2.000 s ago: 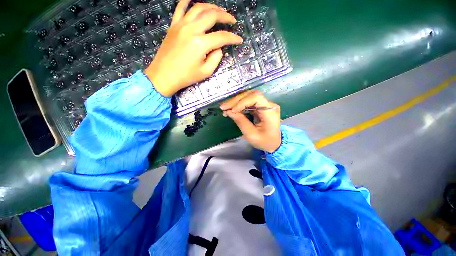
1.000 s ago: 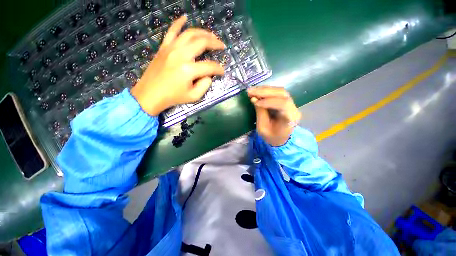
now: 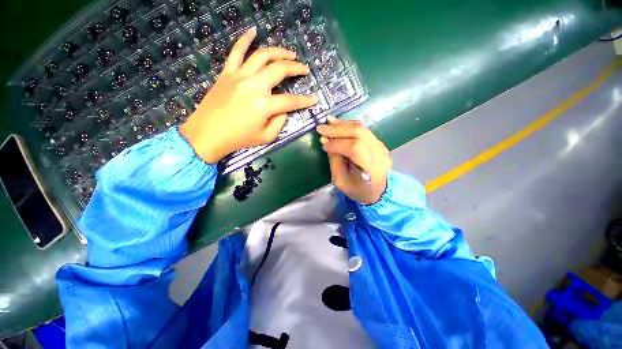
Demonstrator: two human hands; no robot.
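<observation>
A clear blister tray (image 3: 146,95) lies on the green bench, with dark round assemblies (image 3: 121,78) in many pockets. My left hand (image 3: 242,102) lies over the tray's near right part, palm down, fingers spread; what is under its fingertips is hidden. My right hand (image 3: 354,157) is at the tray's near edge and holds thin tweezers (image 3: 316,118) like a pen, their tips over a near pocket close to my left fingertips. Whether the tips hold a part is too small to tell. A loose pile of small black parts (image 3: 247,183) lies on the bench below the tray.
A smartphone (image 3: 28,194) with a dark screen lies left of the tray. The green bench's near edge runs diagonally up to the right. Beyond it is a grey floor with a yellow line (image 3: 518,155) and a blue plastic object (image 3: 578,297) at lower right.
My right hand and the tweezers have moved from beside the black pile up to the tray's near pockets. The tray and phone have shifted left in the picture. My left hand remains over the tray.
</observation>
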